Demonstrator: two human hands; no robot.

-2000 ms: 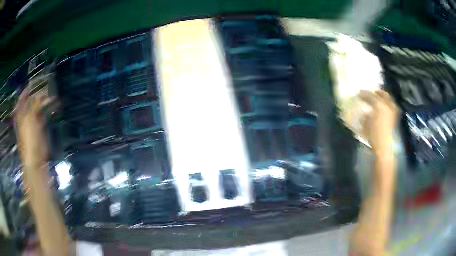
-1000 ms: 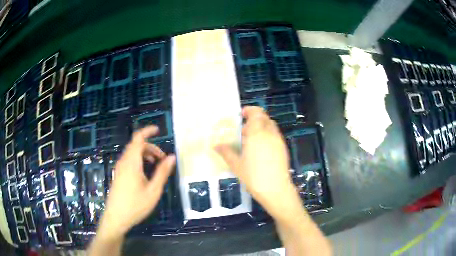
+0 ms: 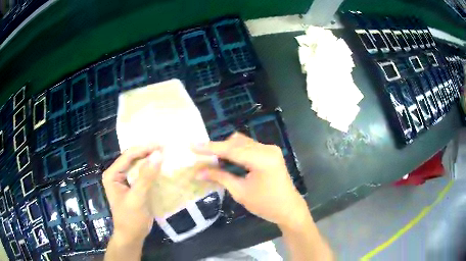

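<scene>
The gasket sheet point(image 3: 158, 109) is lifted and bent over the blister tray, its far end raised and its near end with rectangular holes towards me. My left hand point(image 3: 134, 186) grips its left side with thumb and fingers. My right hand point(image 3: 255, 178) has thumb and fingertips on the sheet's right side, pinching at its surface; whether a piece is between them is blurred. A small dark object shows in the right hand's palm. The blue-rimmed phone front housings point(image 3: 196, 47) lie in rows in the black blister tray point(image 3: 270, 97) under and around the sheet.
A pile of cream-white release liners point(image 3: 329, 76) lies on the dark bench point(image 3: 357, 173) to the right. Neighbouring trays with cream-ringed housings stand at far right point(image 3: 409, 76) and far left. A red object point(image 3: 421, 171) is below the bench edge. White sheets point(image 3: 250, 254) show at the bottom.
The sheet was flat on the tray and is now lifted and bent in my hands. Both hands have closed in on it. The view has shifted to the right.
</scene>
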